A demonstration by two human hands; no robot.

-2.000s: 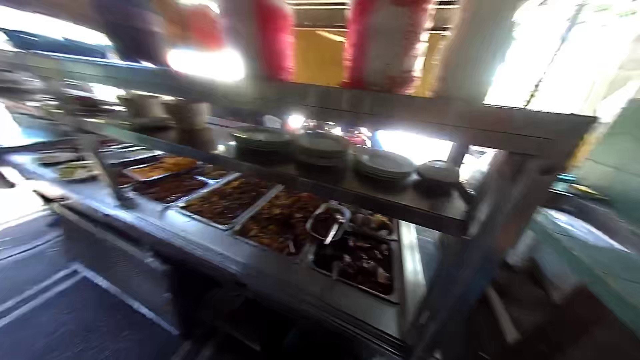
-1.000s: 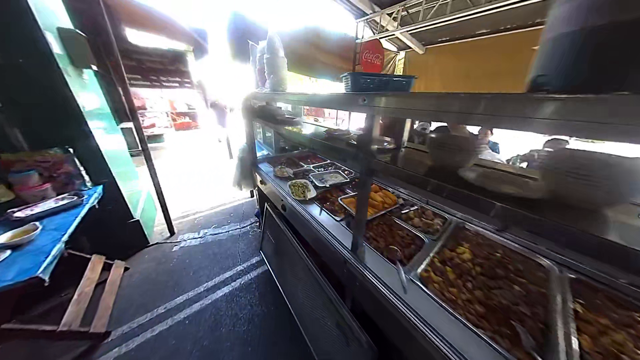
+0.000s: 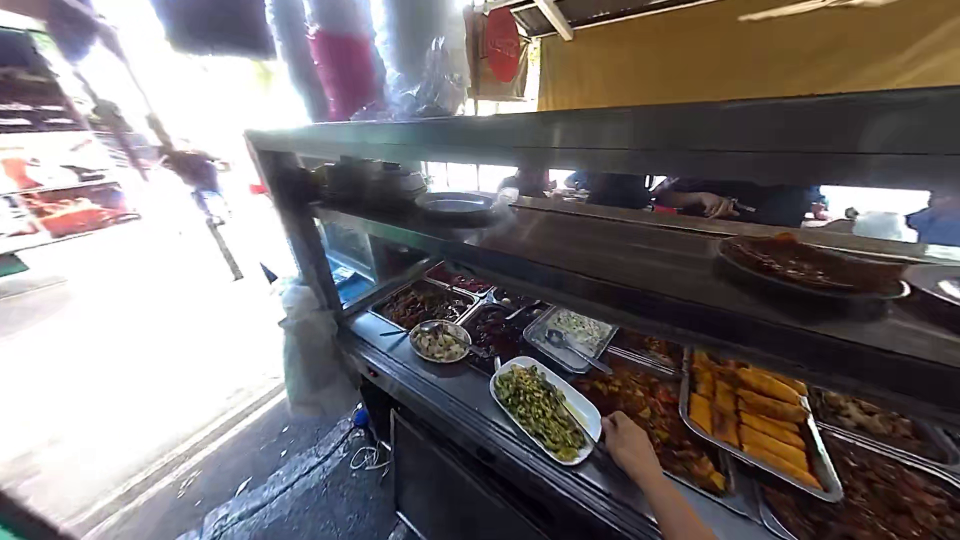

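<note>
My right hand (image 3: 628, 444) reaches in from the lower right, its curled fingers at the right rim of a white oblong dish (image 3: 541, 409) of chopped green vegetables. A utensil's handle lies across that dish towards the fingers; whether they grip it or the rim, I cannot tell. Left of the dish stands a round bowl of pale food (image 3: 440, 341) with a spoon. Behind is a foil tray of creamy white food (image 3: 571, 336) with a spoon. Beside my hand are a metal tray of reddish stew (image 3: 652, 409) and a tray of golden rolls (image 3: 750, 420). My left hand is not in view.
A dark shelf (image 3: 600, 262) runs above the food, bearing a metal plate (image 3: 456, 204) and a plate of dark brown food (image 3: 814, 264). Several people are behind the counter, one with a hand (image 3: 712, 205) showing. A plastic bag (image 3: 311, 352) hangs at the counter's left end.
The view has swung round to the counter's left end and nearer to it. My right hand has come into view at the dish of green vegetables.
</note>
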